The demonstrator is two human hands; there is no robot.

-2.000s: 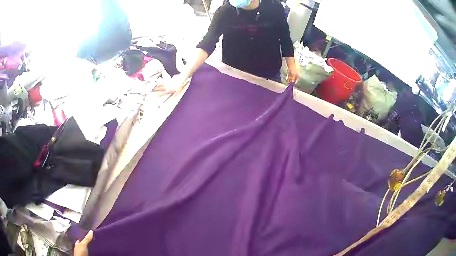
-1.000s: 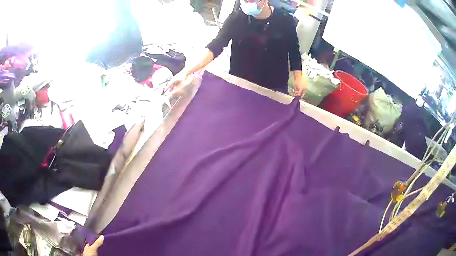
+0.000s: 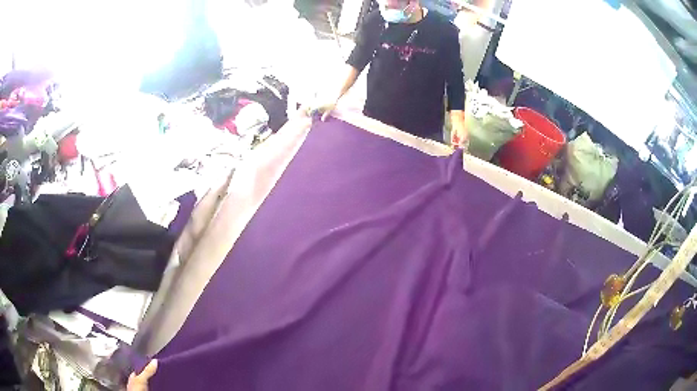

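A wide purple fabric [image 3: 336,252] covers the long pale table [image 3: 222,244], with folds running from its far edge towards the near left corner. My left hand [image 3: 143,376] is at the bottom left, cut off by the picture's edge, and pinches that near left corner of the fabric. My right hand is not in view. A person [image 3: 409,72] in a black top and face mask stands at the far edge. One of their hands is at the far left corner, the other holds the fabric's far edge.
A black cloth [image 3: 115,248] with a red-pink cord lies on the left pile. A red bin [image 3: 531,143] and pale sacks [image 3: 588,166] stand beyond the table. Pale cords with amber pieces [image 3: 612,290] and a long tan marked strip [image 3: 638,324] cross the right side.
The far person's hand on the left has moved right, from the table edge to the fabric's far corner. My left hand keeps its hold on the near corner. The view has shifted slightly.
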